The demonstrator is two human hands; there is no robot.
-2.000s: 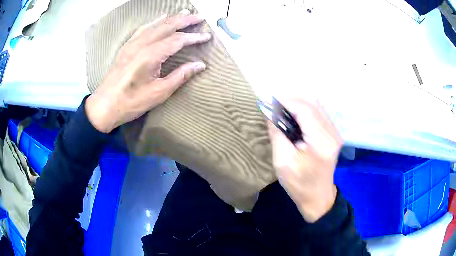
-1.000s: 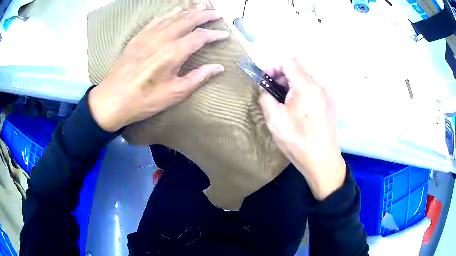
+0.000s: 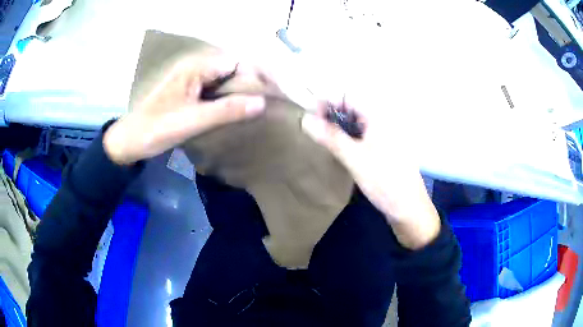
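A tan-brown fabric piece [image 3: 287, 179] lies partly on the white table and hangs over its front edge above the lap. My left hand [image 3: 185, 112] grips its upper part, thumb on top and fingers curled at the fabric; the hand is blurred. My right hand [image 3: 377, 159] is at the fabric's right edge, with thumb and fingertips close to it. It holds the small black thread snips [image 3: 345, 120], which are blurred; whether the blades are open I cannot tell.
The white table [image 3: 447, 76] spans the upper view. A blue bin [image 3: 505, 246] stands below it at right, with white material beside it. Another blue bin [image 3: 32, 182] is at left, with khaki fabric [image 3: 14, 223] draped near it. A small brown strip [image 3: 507, 96] is on the table at right.
My left hand has gone from lying flat on the fabric to gripping it. The fabric's upper part has shifted and bunched. The snips' blades no longer point clearly over the fabric.
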